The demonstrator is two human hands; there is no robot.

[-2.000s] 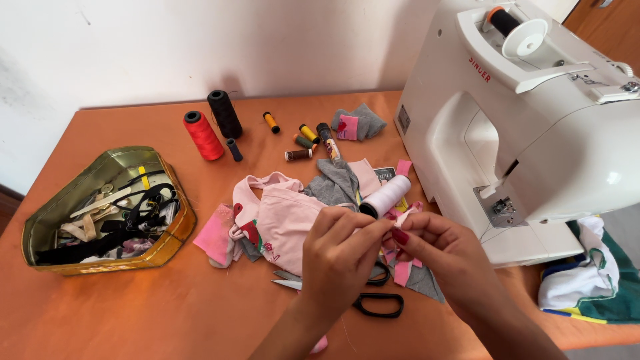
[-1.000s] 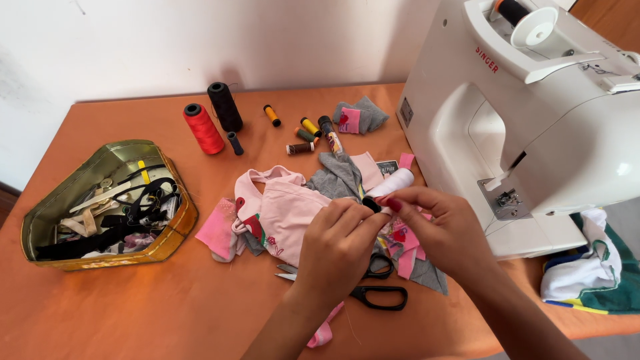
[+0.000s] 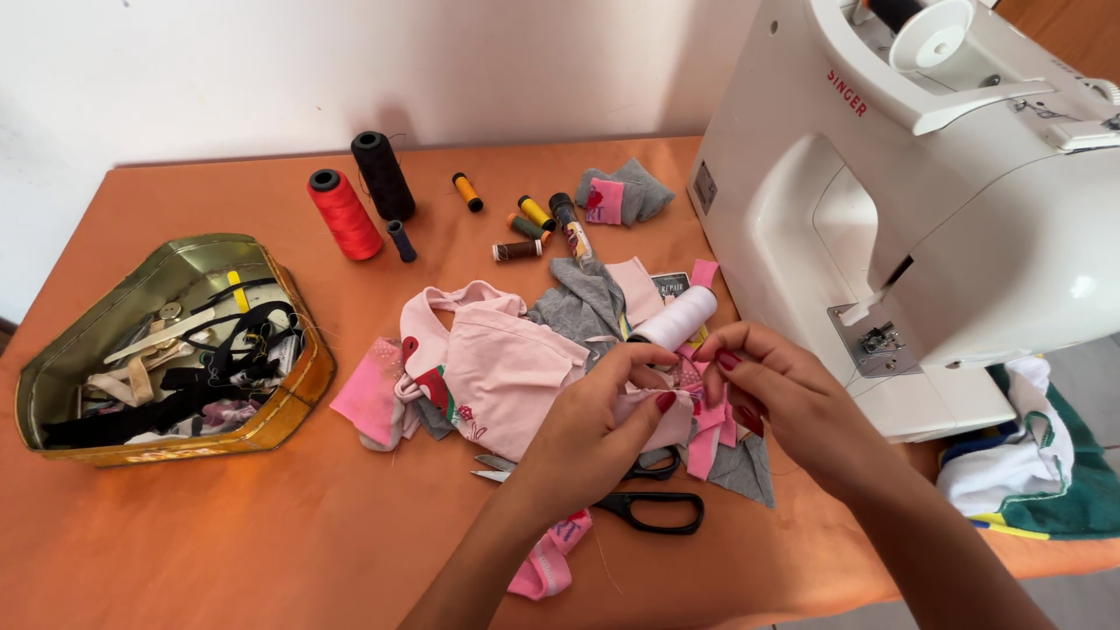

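Observation:
My left hand (image 3: 604, 420) is over the pink fabric scraps, thumb and index finger close together near a pale fabric edge; whether it pinches the fabric or a thread is too fine to tell. Just right of it, my right hand (image 3: 770, 389) has its fingertips bent together, and what lies between them cannot be made out. Behind both hands lies a spool of white thread (image 3: 681, 319). A pale pink garment piece (image 3: 507, 376) with red prints spreads to the left. Black-handled scissors (image 3: 652, 512) lie partly under my left hand and wrist, their blade tips showing on the left.
A Singer sewing machine (image 3: 787, 131) stands at the right, with white and green fabric (image 3: 1041, 455) beside it. An open tin (image 3: 315, 385) of notions is at the left. Red (image 3: 346, 214) and black (image 3: 383, 179) thread cones stand behind, near small spools (image 3: 518, 251) and a folded grey scrap (image 3: 647, 197).
My hands, close together at the fingertips in the earlier frames, are now a little apart. The white spool, largely covered by my hands one second ago, shows more fully.

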